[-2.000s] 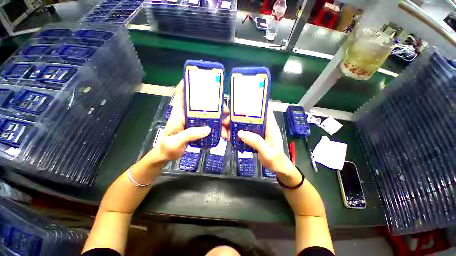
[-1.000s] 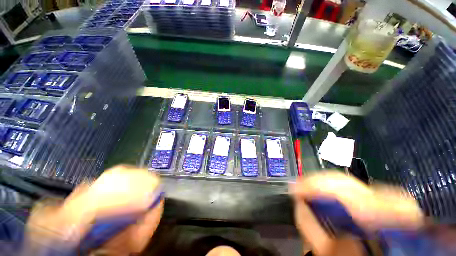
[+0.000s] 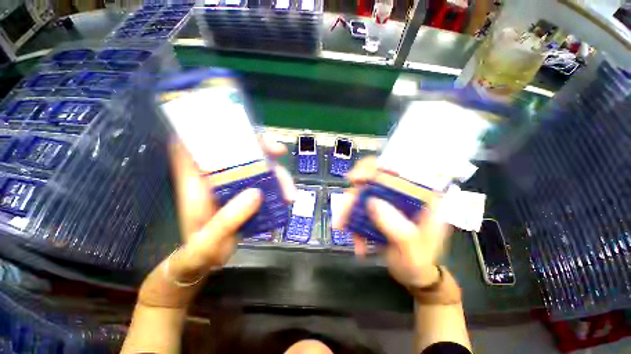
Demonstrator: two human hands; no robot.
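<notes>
My left hand (image 3: 214,221) holds a blue keypad phone (image 3: 218,138) upright, its screen bright white, its top tilted left, thumb on the keypad. My right hand (image 3: 408,235) holds a second blue keypad phone (image 3: 432,148), screen also bright white, its top tilted right, thumb on the keys. Both are motion-blurred and close to the camera. Below and between them lies the clear blister tray (image 3: 323,216) with several blue phones, among them a dark-screened phone (image 3: 308,155) in the back row. The hands and held phones hide the tray's left and right parts.
A loaded tray stack (image 3: 104,166) stands at left, a ridged clear stack (image 3: 581,187) at right. A smartphone (image 3: 495,252) and white paper (image 3: 465,209) lie right of the tray. Behind run the green conveyor belt (image 3: 304,97) and more stacked trays (image 3: 263,31). A yellowish container (image 3: 508,62) hangs at upper right.
Two seconds ago the phones were side by side; one second ago both hands were low, blurred, with phones edge-on. Now they are raised, apart, screens facing me and tilted outward.
</notes>
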